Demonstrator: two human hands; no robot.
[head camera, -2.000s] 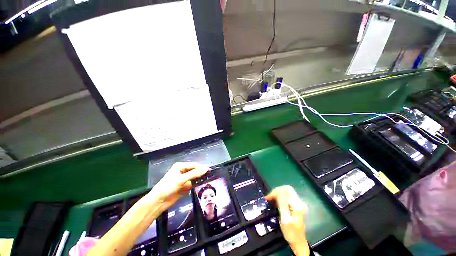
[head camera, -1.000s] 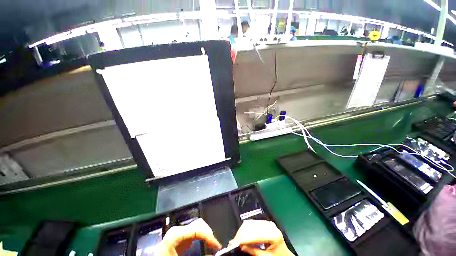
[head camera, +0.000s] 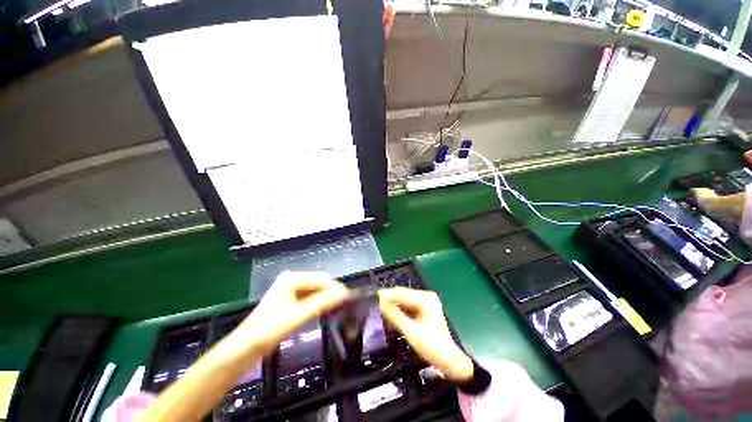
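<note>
A smartphone (head camera: 358, 323) is held by its upper end between my two hands, tilted above the black phone tray (head camera: 398, 270). Its screen is dark and blurred. My left hand (head camera: 298, 298) grips its upper left side and my right hand (head camera: 415, 317) its upper right side. A dark band is at my right wrist. Other phones lie in the tray slots to the left, partly hidden by my left forearm. The test chart board (head camera: 373, 107) stands behind the tray, with a clear plastic plate (head camera: 319, 260) at its foot.
A second black tray (head camera: 490, 239) at right holds a dark phone and a shiny one. A pen with a yellow part (head camera: 611, 298), stacked phone trays (head camera: 595, 239) and white cables (head camera: 534, 200) lie farther right. A person in pink (head camera: 711, 350) is at right. An empty black tray (head camera: 62, 363) lies at left.
One second ago my hands were lower, holding a phone end low over the tray. Now they are higher in view with the phone between them. A co-worker's hand has appeared at far right.
</note>
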